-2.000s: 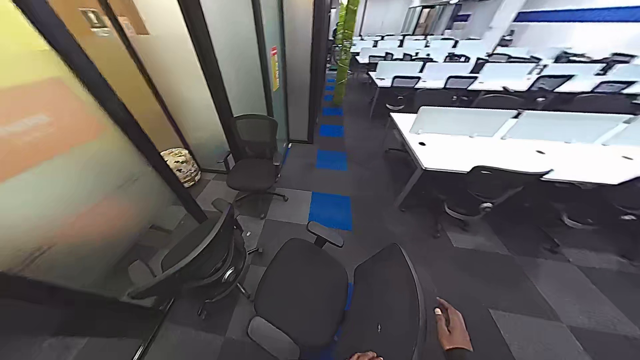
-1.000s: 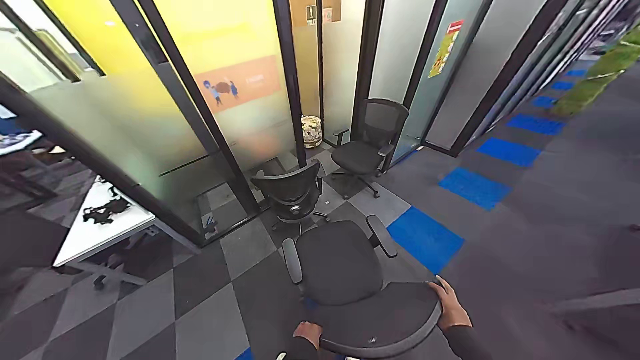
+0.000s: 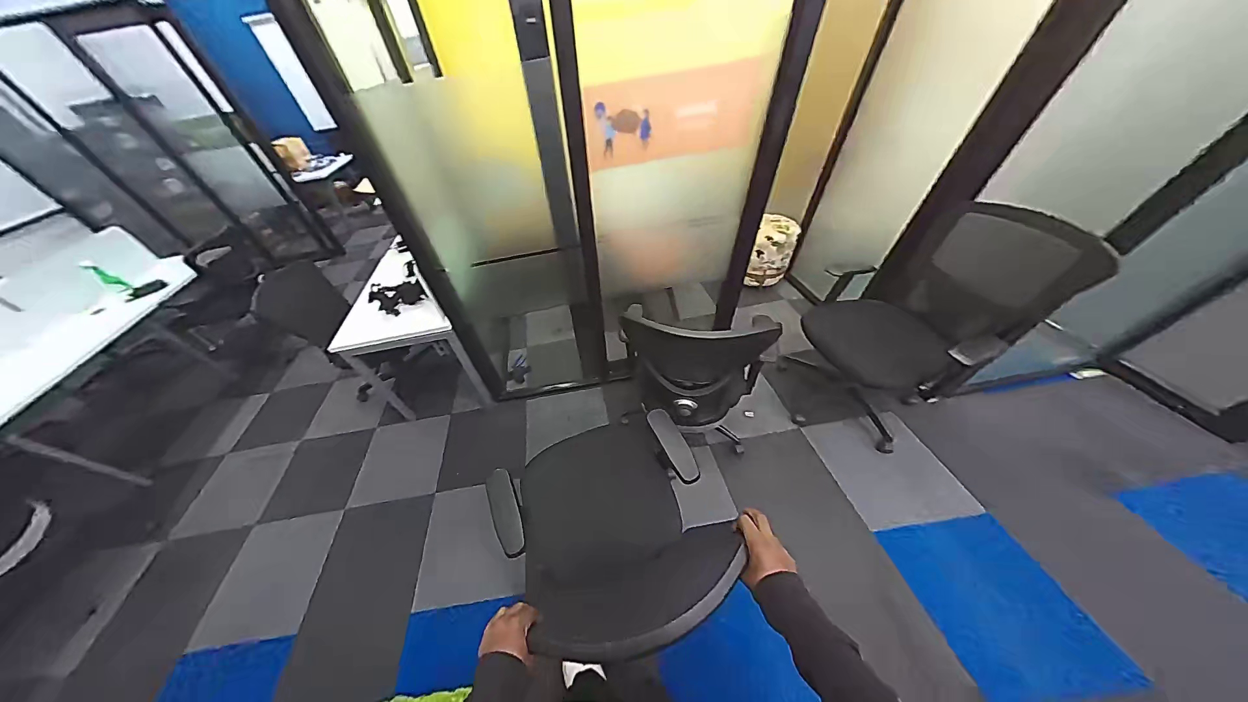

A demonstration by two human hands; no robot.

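Observation:
A black office chair [image 3: 604, 497] with two armrests stands right in front of me, its seat facing away and its backrest [image 3: 643, 604] nearest my body. My left hand [image 3: 508, 632] grips the left edge of that backrest. On the backrest's right edge, my right hand [image 3: 765, 548] is closed with its fingers over the rim. Just beyond the seat is a second black office chair [image 3: 697, 361], close to the glass partition. A third, with a mesh back [image 3: 1004, 268], stands to the right of it. The wheels of the held chair are hidden under its seat.
A frosted glass partition [image 3: 673, 214] with dark frames runs ahead. A white desk [image 3: 390, 317] holding black items stands left of it, with a dark chair [image 3: 302, 302] alongside. Another white desk [image 3: 88, 331] is at far left. A patterned bin [image 3: 772, 251] shows behind the glass.
The view has turned far to the left. My right hand, beside the backrest two seconds ago, is now on its edge. The held chair has turned relative to the other chairs.

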